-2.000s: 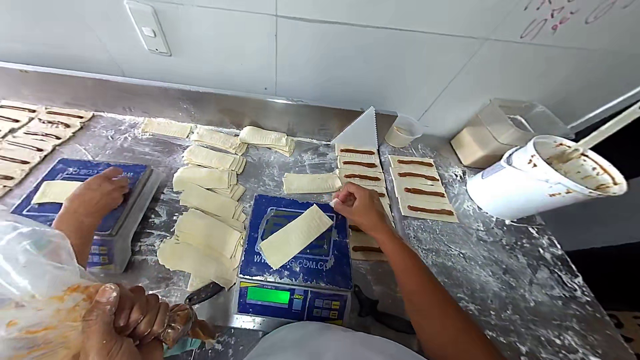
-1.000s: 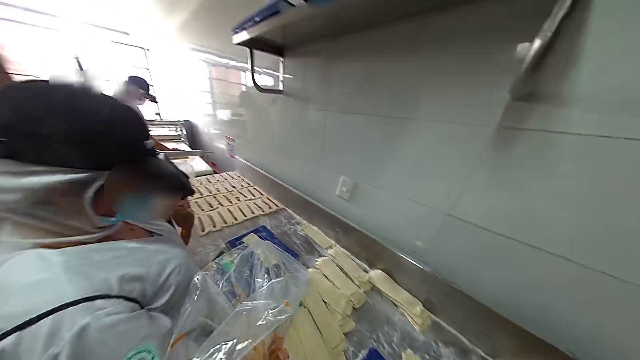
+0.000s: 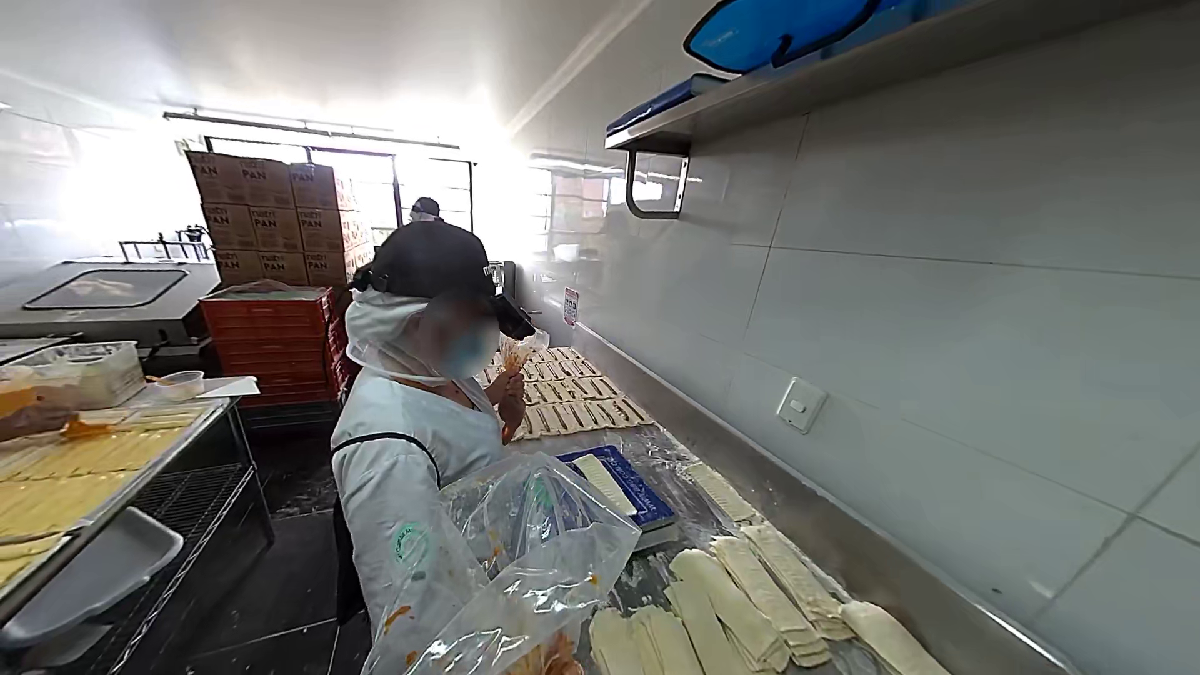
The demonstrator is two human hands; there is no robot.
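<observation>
Neither my left hand nor my right hand can be made out. A large clear plastic bag [image 3: 562,553] with orange filling smears stands open in the lower foreground; an orange-brown shape at its base is too obscured to identify. Beside it, flat pale dough strips [image 3: 755,600] lie in overlapping stacks on the floured steel worktop. A dough strip [image 3: 605,483] rests on a blue-topped scale [image 3: 642,497]. Farther along are rows of dough pieces [image 3: 586,412] with dark filling lines. A co-worker's hand [image 3: 511,398] holds a piping bag [image 3: 517,352].
A co-worker [image 3: 412,459] stands close on the left, with another person [image 3: 426,208] behind. A tiled wall [image 3: 937,375] and steel shelf [image 3: 844,75] border the right. Left are a second table [image 3: 122,478], red crates [image 3: 272,342] and stacked cardboard boxes [image 3: 272,220].
The view has swung far left and up from my worktop. My right hand, near a dough strip two seconds ago, has left view. The co-worker now holds a piping bag upright.
</observation>
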